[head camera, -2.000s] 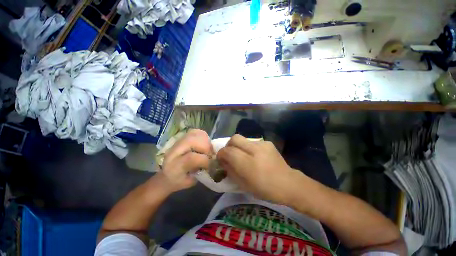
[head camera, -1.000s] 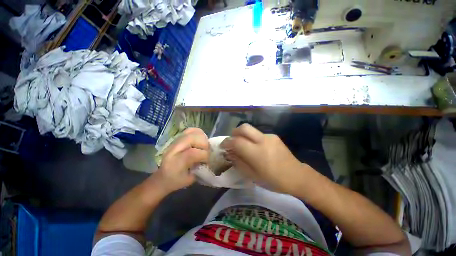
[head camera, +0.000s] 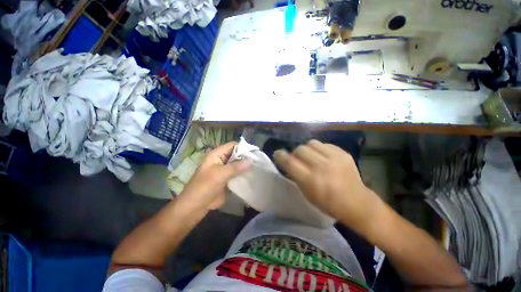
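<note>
An off-white sewn fabric piece (head camera: 265, 187) is in the air above my lap, below the table's front edge. My left hand (head camera: 216, 175) pinches its upper left end, where a small folded tip stands up. The rest of the piece hangs slanting down to the right, its lower end beneath my right forearm side. My right hand (head camera: 321, 174) is beside the piece on the right, fingers curled and slightly blurred; whether it touches the cloth is hidden.
The sewing table (head camera: 240, 102) carries a cream sewing machine (head camera: 451, 28), tweezers or snips (head camera: 416, 81) and a small box (head camera: 507, 108). A loose fabric pile (head camera: 74, 108) lies left on a blue crate (head camera: 197, 68). Stacked grey pieces (head camera: 480, 222) hang right. A blue bin (head camera: 57, 265) is lower left.
The piece was bunched and open between both hands; now it is stretched out longer, sloping down to the right. My right hand has moved right, away from my left. The view has shifted slightly.
</note>
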